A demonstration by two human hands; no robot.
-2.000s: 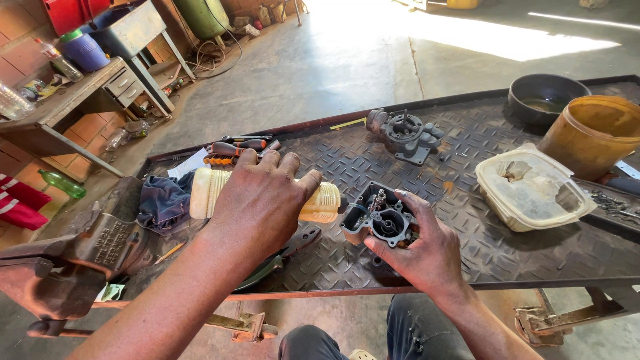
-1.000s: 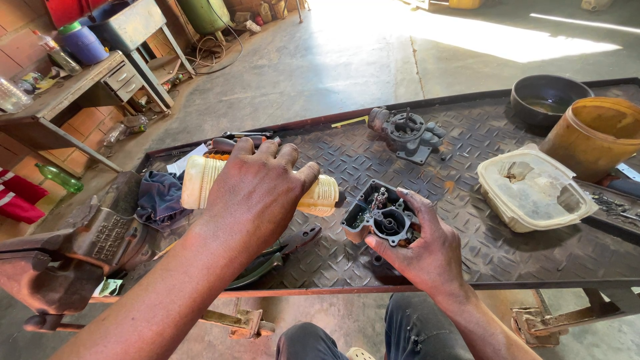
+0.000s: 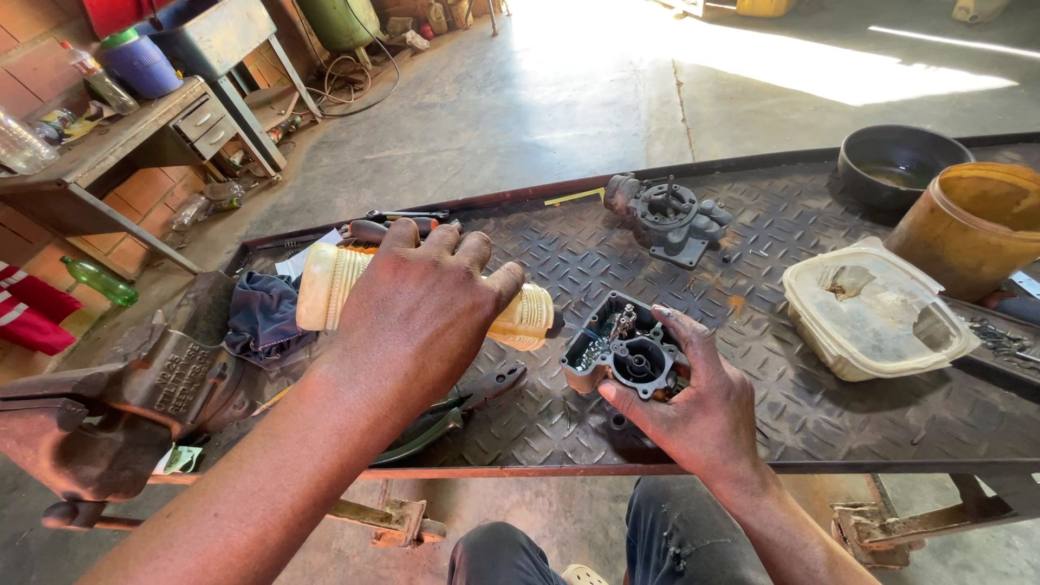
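My left hand (image 3: 422, 301) grips a ribbed, cream-coloured plastic bottle (image 3: 325, 286) from above; it lies nearly level, its dark tip pointing right toward the carburetor body. My right hand (image 3: 703, 398) holds that metal carburetor body (image 3: 642, 357) by its right side, open chamber facing up, with liquid glinting in the left compartment. Bottle tip and carburetor are a short gap apart. Beyond them another carburetor part (image 3: 666, 215) rests on the diamond-plate bench top (image 3: 552, 244). Pliers (image 3: 487, 386) lie below the bottle, partly hidden by my left forearm.
A bench vise (image 3: 154, 390) and a dark cloth (image 3: 268, 317) are at the left. Screwdrivers and a wrench (image 3: 406, 214) lie at the far edge. On the right stand a lidded plastic tub (image 3: 877, 309), a brown container (image 3: 967, 236), a black bowl (image 3: 902, 166) and a tray of small hardware (image 3: 999, 337).
My left hand still grips the bottle, which was closer to the carburetor body two seconds ago and has since drawn slightly left. My right hand keeps holding the carburetor body in about the same place.
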